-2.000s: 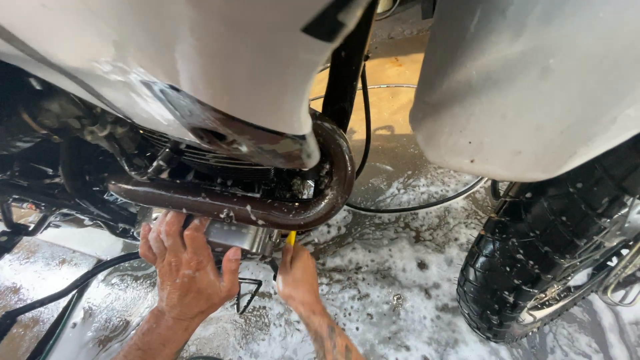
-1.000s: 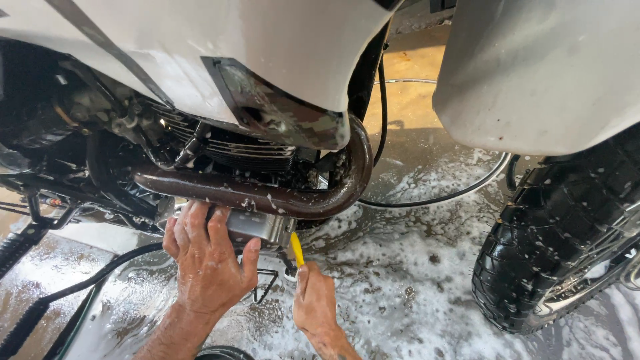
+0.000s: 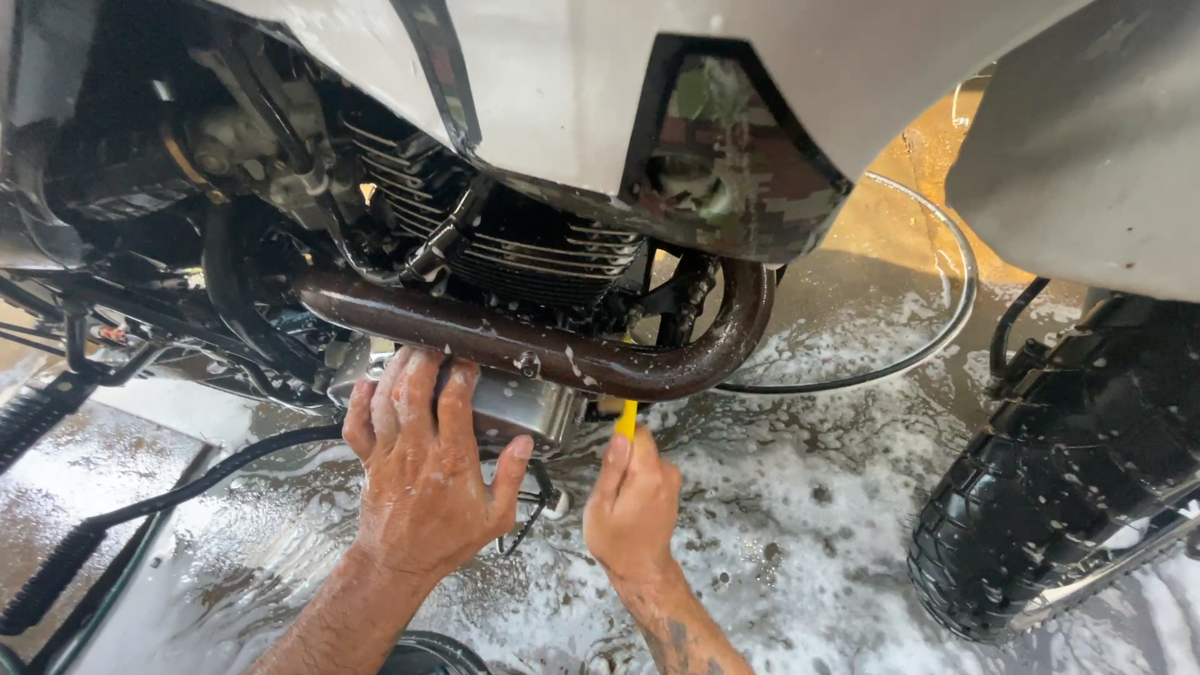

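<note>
My left hand (image 3: pixel 427 469) rests spread, fingertips on the metal skid plate (image 3: pixel 520 408) under a motorcycle engine, just below the brown exhaust pipe (image 3: pixel 562 361). To its right, my right hand (image 3: pixel 637 506) is closed around a tool with a yellow handle (image 3: pixel 626 419). The tool points up behind the bend of the exhaust pipe, and its far end is mostly hidden, so its kind cannot be told. Above the pipe are the finned engine cylinder (image 3: pixel 553 258) and a light body panel (image 3: pixel 553 103) with a camouflage-patterned part (image 3: pixel 722 159). Drops and foam cling to the pipe.
The knobby front tyre (image 3: pixel 1059 450) and light fender (image 3: pixel 1078 159) stand at the right. A hose (image 3: pixel 970 272) curves over the wet, foamy floor (image 3: pixel 797 525). At the left are a black rubber footpeg (image 3: pixel 47 412) and a lever (image 3: pixel 225 469). A dark round rim (image 3: pixel 436 647) shows at the bottom edge.
The yellow handle, more exposed below the pipe a second ago, now reaches up behind it in my right hand. My left hand stays at the skid plate. The view has moved closer.
</note>
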